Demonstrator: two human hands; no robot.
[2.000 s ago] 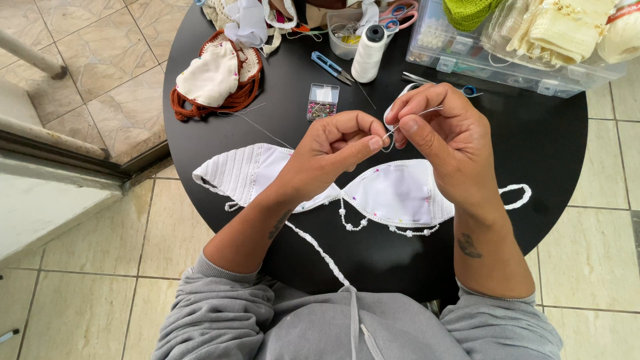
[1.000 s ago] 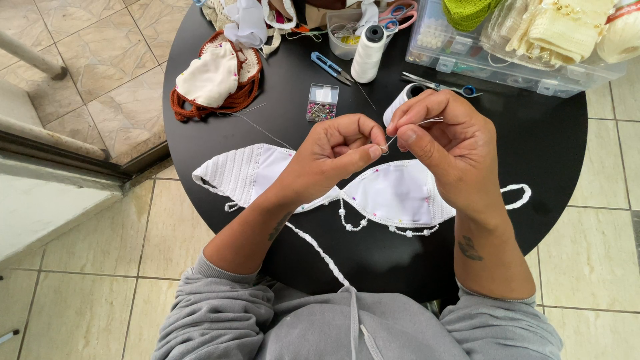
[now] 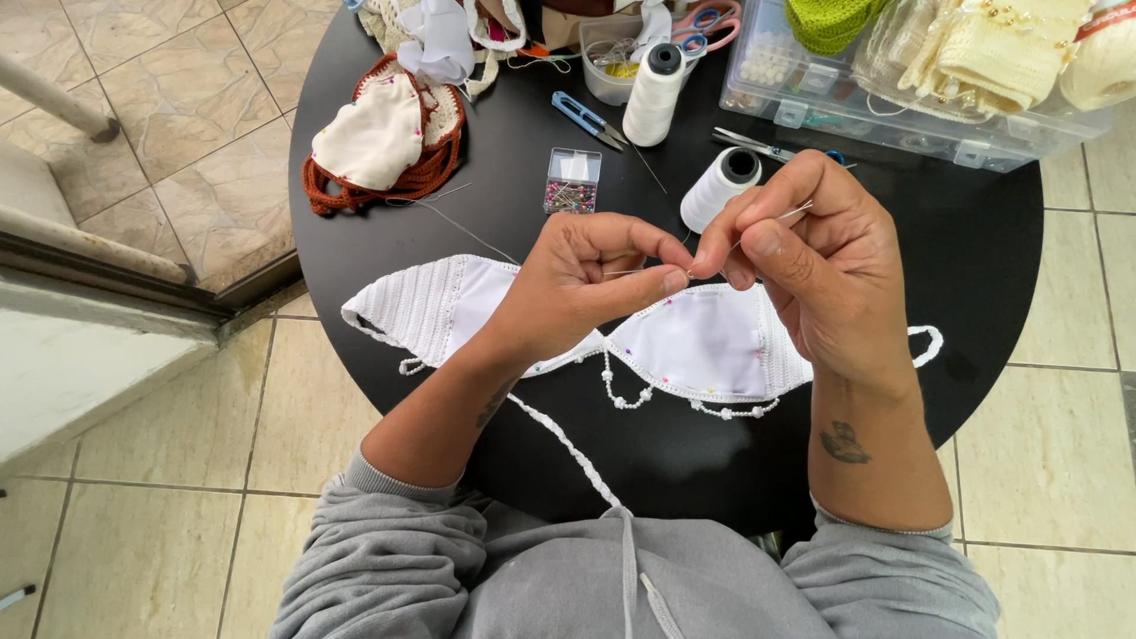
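My left hand (image 3: pixel 590 288) pinches white thread between thumb and index finger. Close beside it, the fingers of my right hand (image 3: pixel 816 257) close on a thin needle (image 3: pixel 794 210), with thread running between the two hands. Below them a white crochet bikini top (image 3: pixel 701 342) lies on the table, its cups lined with white fabric and pinned with coloured-head pins; my left hand and forearm hide part of one cup. Bead loops (image 3: pixel 628 401) hang from its lower edge. A white thread cone (image 3: pixel 721 188) stands just behind my right fingers.
On the round black table (image 3: pixel 967 266) are a pin box (image 3: pixel 572 182), blue thread snips (image 3: pixel 587 120), another thread cone (image 3: pixel 654 93), scissors (image 3: pixel 754 144) and a rust-trimmed crochet piece (image 3: pixel 377 133). A clear organizer box (image 3: pixel 976 146) holding yarn items stands back right; a plastic tub (image 3: pixel 608 75) is behind.
The thread loop seen between my hands two seconds ago no longer shows. My right fingers have shifted slightly around the needle; the bikini top has stayed in place.
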